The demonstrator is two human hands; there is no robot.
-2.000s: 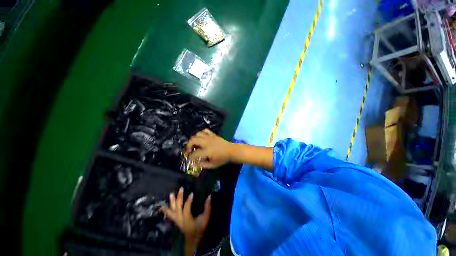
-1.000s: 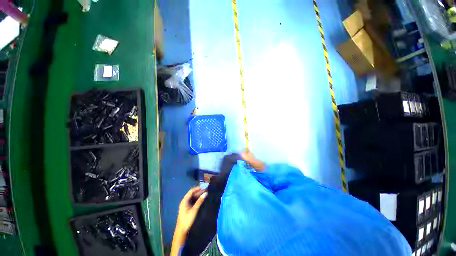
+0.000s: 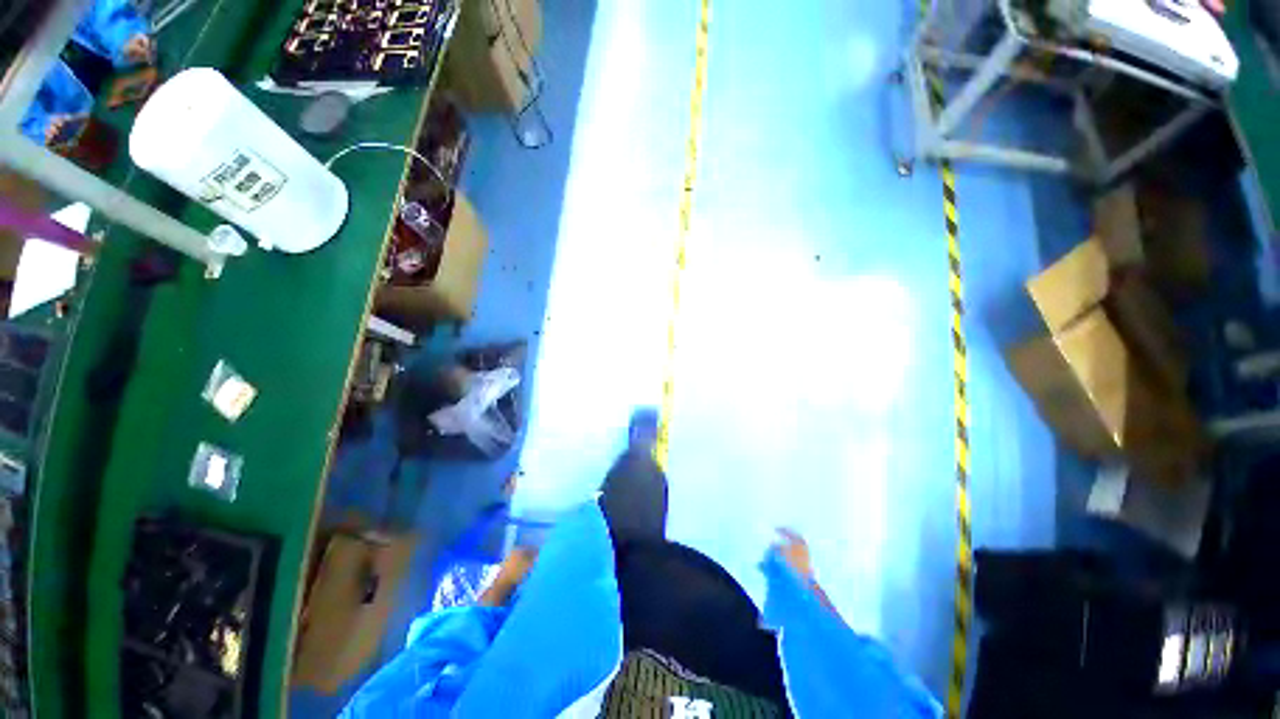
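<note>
My left hand [image 3: 514, 570] is small and blurred beside my body, partly covered by the blue sleeve. My right hand [image 3: 795, 552] hangs low on the other side, also small and blurred. Nothing can be made out in either hand, and the finger positions are unclear. The black parts tray [image 3: 267, 618] lies on the green bench at the lower left, cut off by the bottom edge, with black plastic parts [image 3: 190, 604] in it. A zip bag with a white label [image 3: 215, 473] and a zip bag of small parts [image 3: 229, 391] lie beyond it.
A white cylinder [image 3: 242, 162] and a tray of gold-marked parts [image 3: 362, 40] are further along the bench. Another person's blue sleeves [image 3: 49, 99] show at upper left. Cardboard boxes [image 3: 1088, 330] and black stacks [image 3: 1032, 618] stand right of the taped blue floor [image 3: 786, 281].
My hands have left the tray and are now low beside my body over the aisle. The view has turned from the bench to the aisle; the trays now sit at the lower left.
</note>
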